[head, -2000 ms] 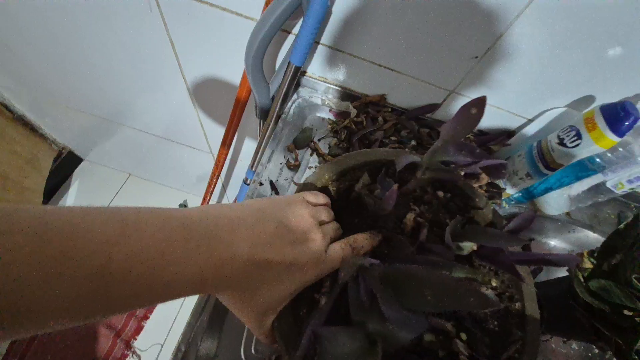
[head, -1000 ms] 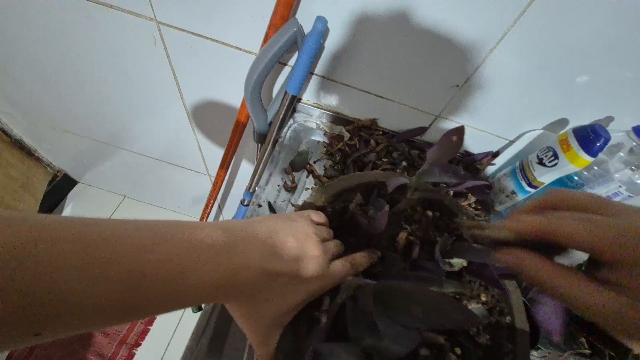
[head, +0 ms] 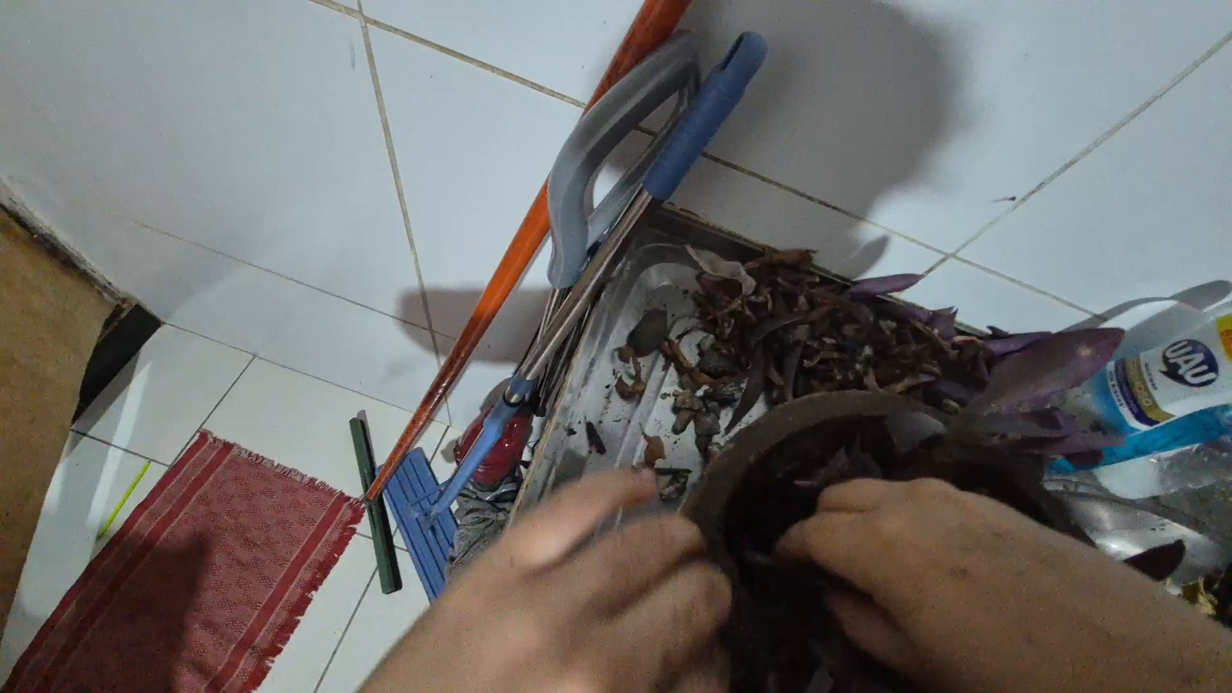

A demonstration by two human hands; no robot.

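A round dark plant pot (head: pixel 770 433) with soil and purple-leaved plants (head: pixel 1049 375) stands at the lower right. My right hand (head: pixel 924 568) reaches over it with the fingertips down inside, near the leaves; what they touch is hidden. My left hand (head: pixel 587 587), blurred, is at the pot's left rim with its fingers bent, and a dark, thin thing, perhaps a leaf, shows at its fingers. Behind the pot, a heap of withered leaves (head: pixel 818 318) lies on a metal drainboard (head: pixel 626 385), with loose dark scraps to its left.
An orange pole (head: pixel 510 260), a blue-handled mop (head: pixel 703 115) and a grey curved handle (head: pixel 577 183) lean left of the drainboard. A cleaner bottle (head: pixel 1155 385) lies at the right. Below left are a red fringed mat (head: pixel 192 568) and a green-edged squeegee (head: pixel 373 500) on the floor.
My right hand, out of view two seconds ago, has come in from the right and now reaches into the pot. My left hand has drawn back from inside the pot to its rim. The view has shifted left.
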